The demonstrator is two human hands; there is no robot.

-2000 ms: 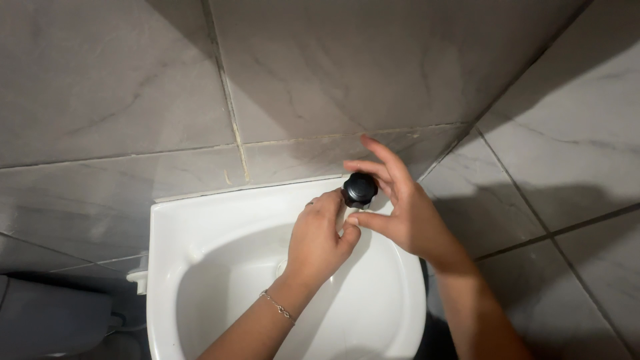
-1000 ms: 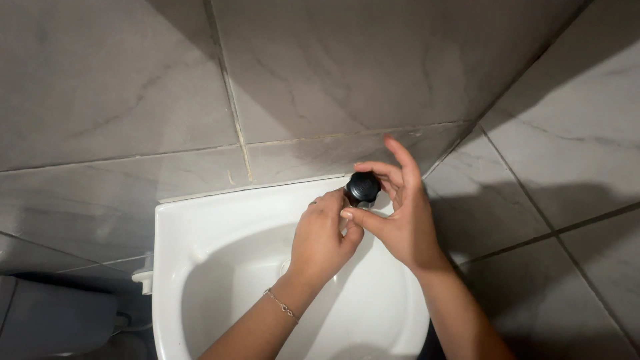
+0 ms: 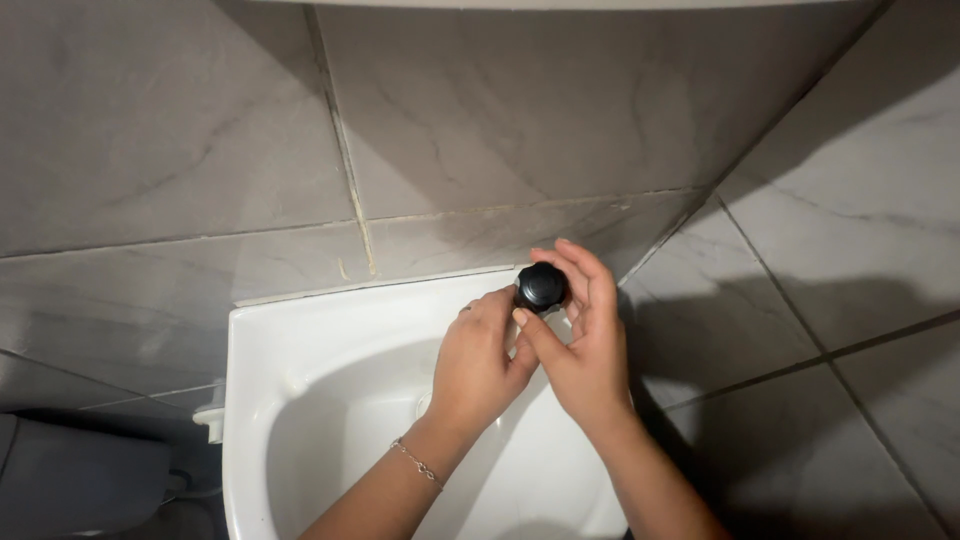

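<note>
A black ridged knob [image 3: 541, 286], seen from above, stands over the back right corner of a white ceramic washbasin [image 3: 300, 327]. My left hand [image 3: 480, 356], with a thin chain bracelet [image 3: 417, 462] at its wrist, reaches in from the left; its fingertips are hidden beside and below the knob, so its hold cannot be told. My right hand [image 3: 589, 330] curves around the knob's right side, thumb at the front edge and fingers behind. What the knob sits on is mostly hidden by the hands.
Grey marbled wall tiles [image 3: 517, 112] rise behind the basin and meet another tiled surface [image 3: 847, 285] at the right. A white fitting [image 3: 210, 424] sticks out at the basin's left side. A grey boxy object [image 3: 82, 472] stands at the lower left.
The raised fingers of my right hand have come down and curled closer around the black knob. My left hand has stayed beside it.
</note>
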